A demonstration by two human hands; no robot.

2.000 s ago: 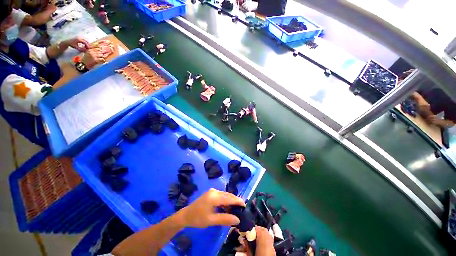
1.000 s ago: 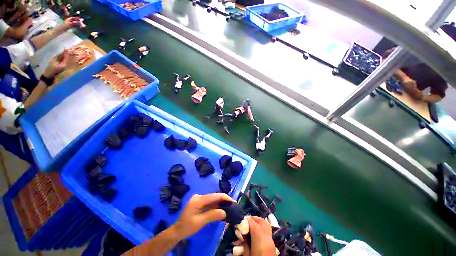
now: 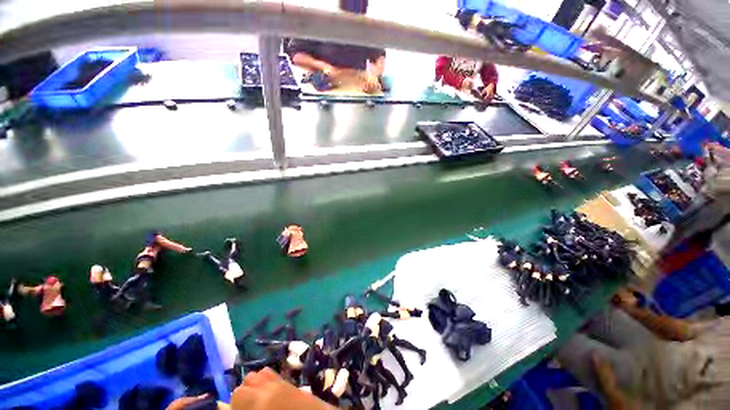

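My right hand (image 3: 274,391) is at the bottom edge, beside the heap of black-and-flesh leg parts (image 3: 372,340); its grip is cut off. Only a little of my left hand (image 3: 190,402) shows at the bottom edge, over the near blue tray; what it holds is hidden. The near blue tray (image 3: 210,322) is at the lower left, cut off by the frame, with loose black moulded pieces (image 3: 192,358) in it. A small pile of black pieces (image 3: 459,324) lies on white sheets (image 3: 512,320) right of the heap.
The green belt (image 3: 360,210) runs across with leg parts (image 3: 232,271), a reddish-orange part (image 3: 294,241) and other figure parts on it. A black crate (image 3: 460,140) sits at its far side. Another leg heap (image 3: 568,256) and a person's arm (image 3: 656,320) are at right.
The view has swung to the right and up. The near tray and both hands are now cut off at the bottom edge. The white sheets, second leg heap and person at right have come into view.
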